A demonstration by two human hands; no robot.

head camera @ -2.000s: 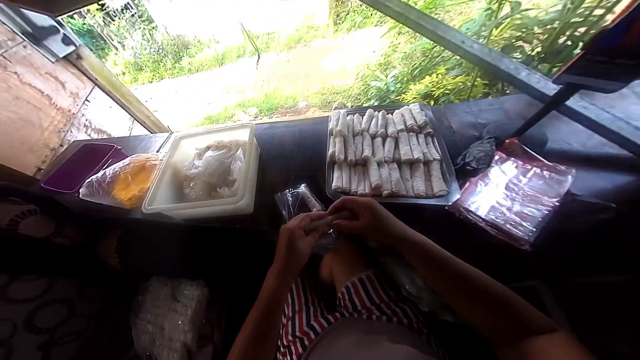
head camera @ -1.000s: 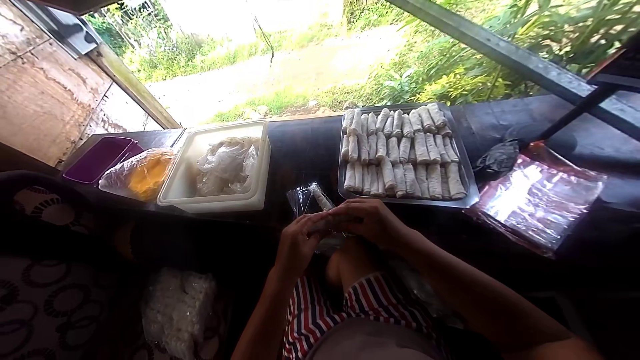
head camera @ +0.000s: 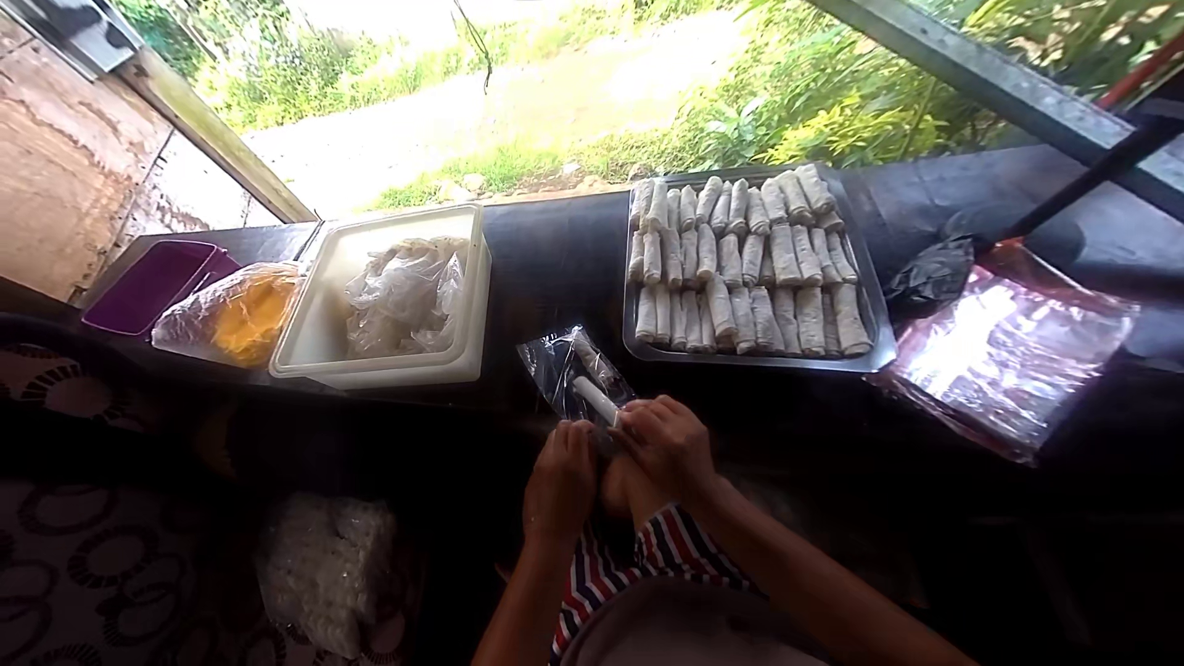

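Note:
Near the table's front edge, my left hand point(head camera: 562, 472) grips the lower edge of a clear plastic bag point(head camera: 546, 365). My right hand point(head camera: 668, 437) holds a pale wrapped roll point(head camera: 597, 400) by its lower end, with the roll at the bag. Another roll point(head camera: 592, 351) shows inside the bag, beside the first. Beyond my right hand, a metal tray point(head camera: 883, 324) carries several rows of similar pale rolls point(head camera: 726, 314), laid side by side and stacked. The lower part of the bag is hidden by my fingers.
Left on the dark table point(head camera: 546, 250) are a white plastic tub point(head camera: 379, 370) holding bagged pale food, a bag with orange contents point(head camera: 250, 319) and a purple container point(head camera: 148, 291). Right lie a black plastic bag point(head camera: 932, 276) and pinkish plastic packs point(head camera: 1017, 347). A filled bag point(head camera: 328, 564) sits lower left.
My hands have moved apart from their close position over the bag. The roll in my right hand now shows plainly at the bag. The tray and tub stand as before.

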